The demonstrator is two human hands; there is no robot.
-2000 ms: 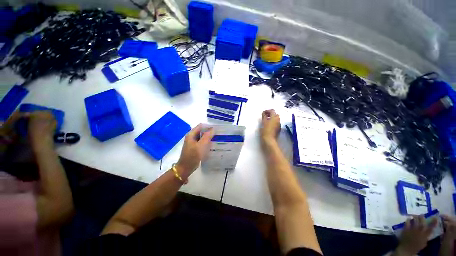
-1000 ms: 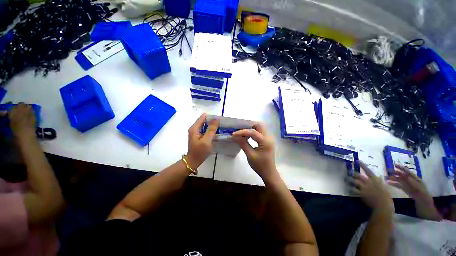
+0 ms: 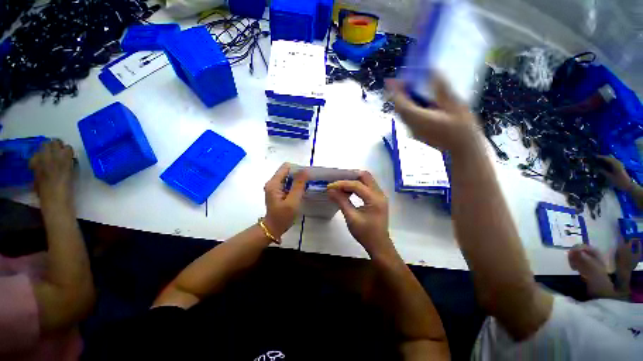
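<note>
A white retail box (image 3: 326, 205) with a blue edge is held in front of me above the table's front edge, its end facing up. My left hand (image 3: 284, 199) grips its left side, thumb on the near face. My right hand (image 3: 361, 209) pinches at the right part of the box end with thumb and forefinger. What exactly the fingertips hold there is too small to tell. The lower part of the box shows between my hands.
Stacked cartons (image 3: 296, 68) stand ahead, more cartons (image 3: 422, 166) at right. Blue trays (image 3: 204, 166) lie at left. Cable heaps (image 3: 67, 49) lie on both sides. A neighbour's arm (image 3: 486, 211) reaches across at right, lifting a blurred blue-and-white carton stack (image 3: 455, 53).
Since two seconds ago my right hand has come from the table to the box end, and the box has tilted end-up. The right neighbour has lifted a group of cartons.
</note>
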